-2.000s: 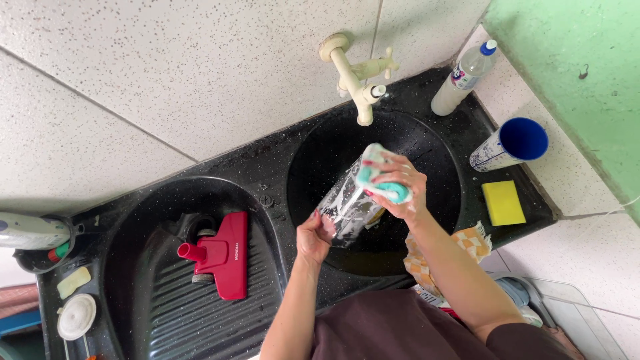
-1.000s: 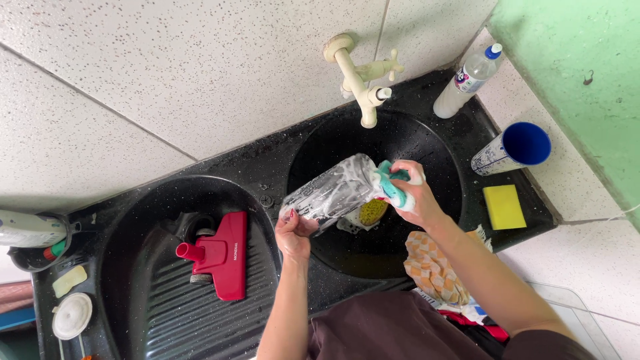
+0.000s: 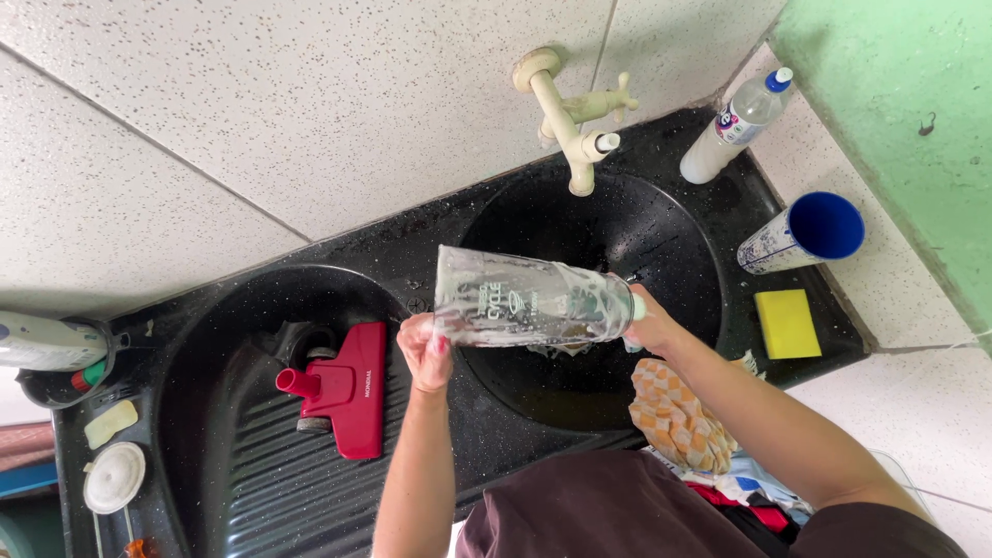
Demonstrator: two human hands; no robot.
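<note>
A clear plastic vacuum-cleaner dust container (image 3: 527, 298), streaked with suds, lies sideways in the air above the round basin (image 3: 484, 380). Its left end is gripped by my left hand (image 3: 426, 353). At its right end is my right hand (image 3: 651, 322), fingers partly hidden by the container, with a piece of the foamy sponge (image 3: 638, 302) showing at the rim; a pale green patch shows through the wall. Behind the container, low in the basin, part of another object shows, too hidden to name. The cream tap (image 3: 570, 139) hangs over the basin's back edge.
A red vacuum floor head (image 3: 360, 395) lies in the ribbed left basin. Right of the round basin stand a liquid bottle (image 3: 732, 128) and a blue-lined cup (image 3: 802, 232), beside a yellow sponge (image 3: 787, 324). A checked cloth (image 3: 682, 411) lies at the front edge. A white round lid (image 3: 114, 477) sits far left.
The container has turned more level, and its printed wall shows through thinner suds. My right hand with the sponge has moved from the outside to the container's right end.
</note>
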